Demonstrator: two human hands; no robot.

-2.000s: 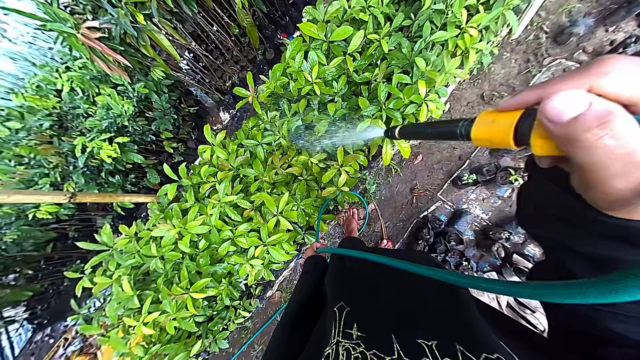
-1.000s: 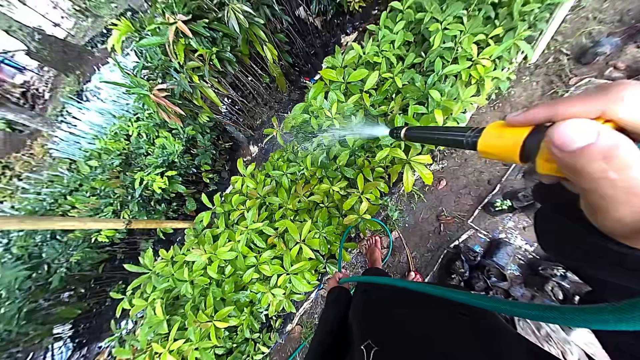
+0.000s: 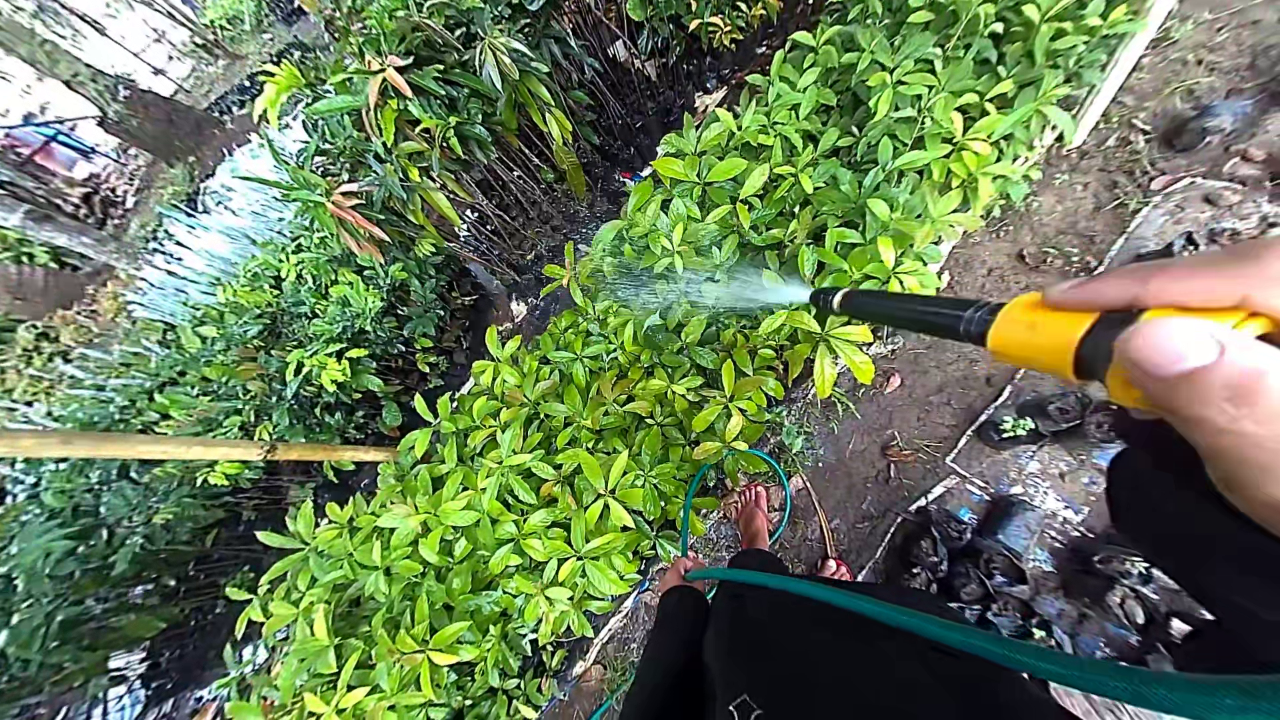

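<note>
My right hand grips a yellow and black hose spray nozzle at the right side. Its black tip points left, and a spray of water fans from it onto a bed of leafy green seedlings. Low in the middle, my left hand is closed around a green garden hose, which crosses in front of my black clothing to the lower right. A loop of the hose lies around my bare foot.
A wooden pole juts in from the left over darker, taller plants. Right of the bed runs a bare soil path. Black plastic nursery bags lie on the ground at the lower right, beside a pale edging strip.
The view has shifted, showing more of the left background. Water keeps flowing from the nozzle, and both hands keep their holds.
</note>
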